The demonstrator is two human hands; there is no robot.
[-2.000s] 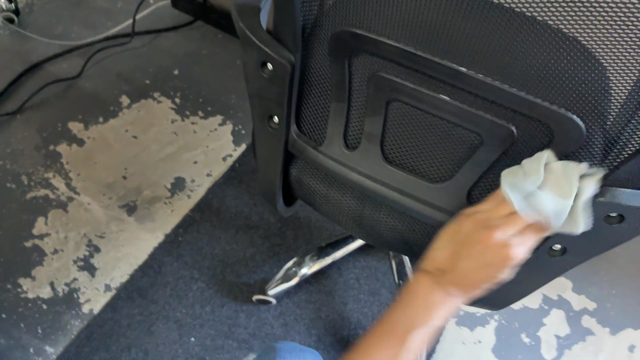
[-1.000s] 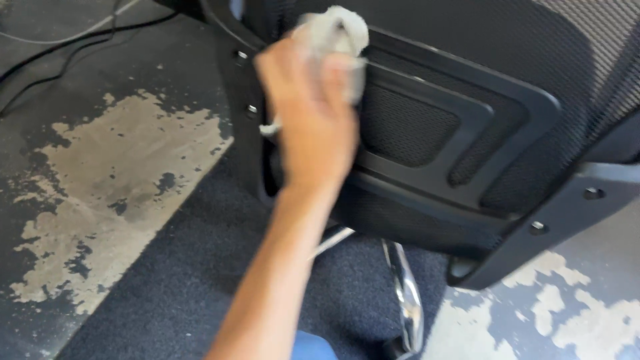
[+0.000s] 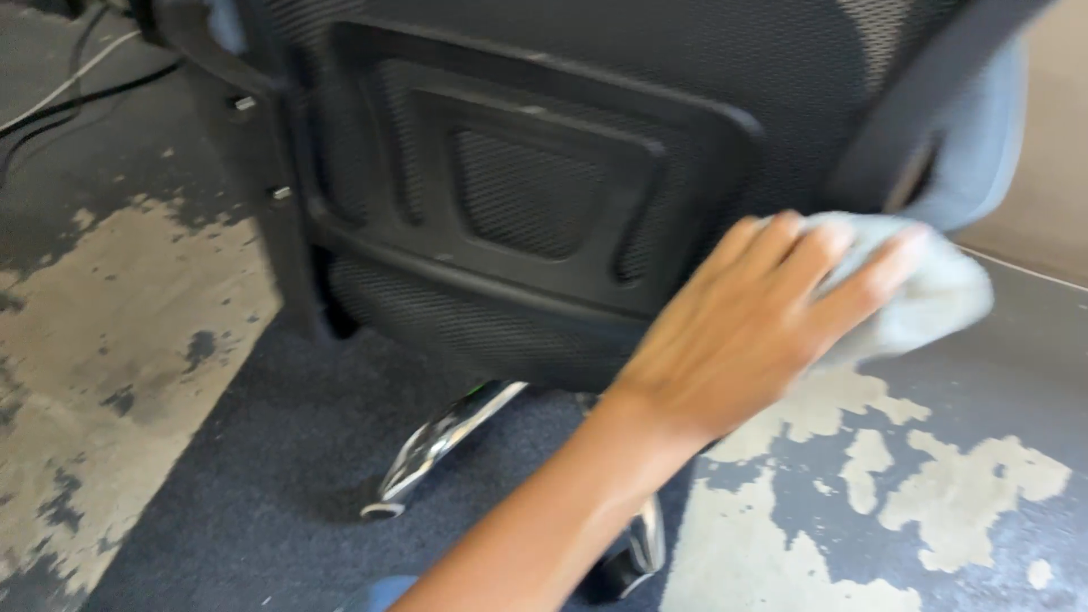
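My left hand (image 3: 748, 314), back up and fingers bent, grips a crumpled pale cloth (image 3: 918, 289). It is blurred, at the lower right of a black mesh office chair's back (image 3: 527, 187), over the side bracket there. The cloth covers that bracket; whether it presses on it cannot be told. The left side bracket (image 3: 263, 178) shows two bolts. Raised plastic bars frame the mesh of the lower backrest. Below, chrome base legs (image 3: 442, 442) rest over a dark mat. My right hand is not in view.
A dark blue-grey mat (image 3: 297, 450) lies under the chair, on a grey floor with peeling paint (image 3: 960, 484). Cables (image 3: 93, 93) run across the floor at upper left. A light blue curved part (image 3: 994, 144) and a beige wall (image 3: 1054, 153) stand at right.
The left hand with the cloth was at the right bracket, then at the backrest's upper left, and is now back at the lower right. The cloth has stayed in its grip.
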